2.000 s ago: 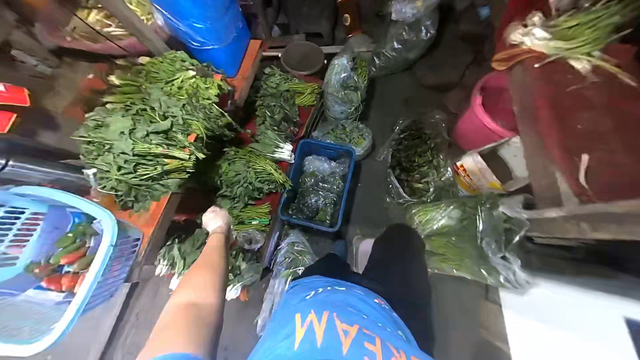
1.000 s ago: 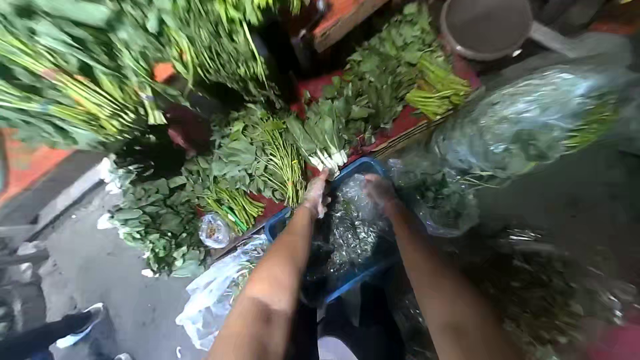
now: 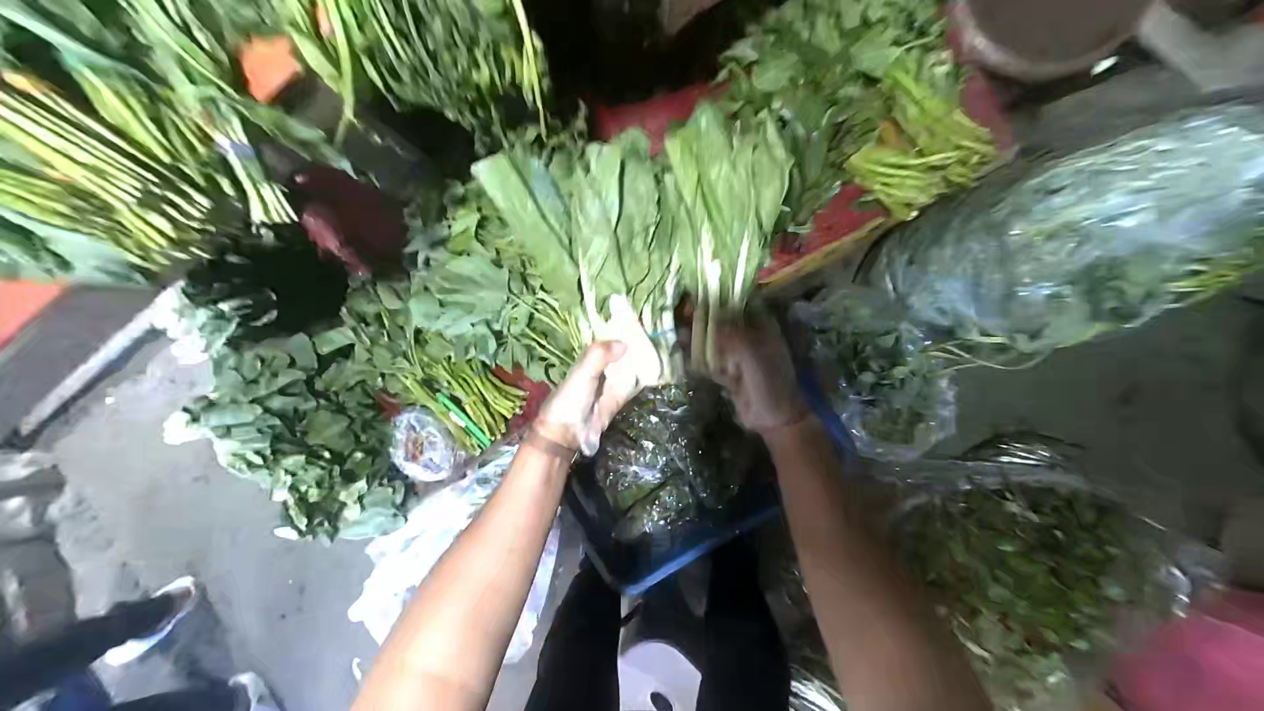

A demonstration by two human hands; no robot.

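Both my hands hold leafy greens with thick white stalks above a blue plastic crate. My left hand (image 3: 592, 390) grips the white stalk ends of one bunch of leafy greens (image 3: 607, 222), leaves pointing away from me. Close beside it, my right hand (image 3: 750, 365) is closed around the stalks of another bunch of leafy greens (image 3: 726, 188). Beneath them, the blue plastic crate (image 3: 676, 563) holds greens in clear plastic bags (image 3: 657, 459). Behind the hands, more bundled greens (image 3: 484, 286) lie on a red surface (image 3: 834, 227).
Long-stemmed greens (image 3: 109, 178) are heaped at upper left. Leafy bunches (image 3: 306, 425) lie lower left beside a roll of tape (image 3: 423, 444). Large clear bags of greens (image 3: 1076, 237) stand right, with another bag of greens (image 3: 1027, 563) below. A person's shoe (image 3: 153, 622) shows lower left.
My hands, at the crate and its edge a second ago, now hold bunches of white-stalked greens above it. Two seconds ago only my left arm was seen reaching. The view has moved closer and turned.
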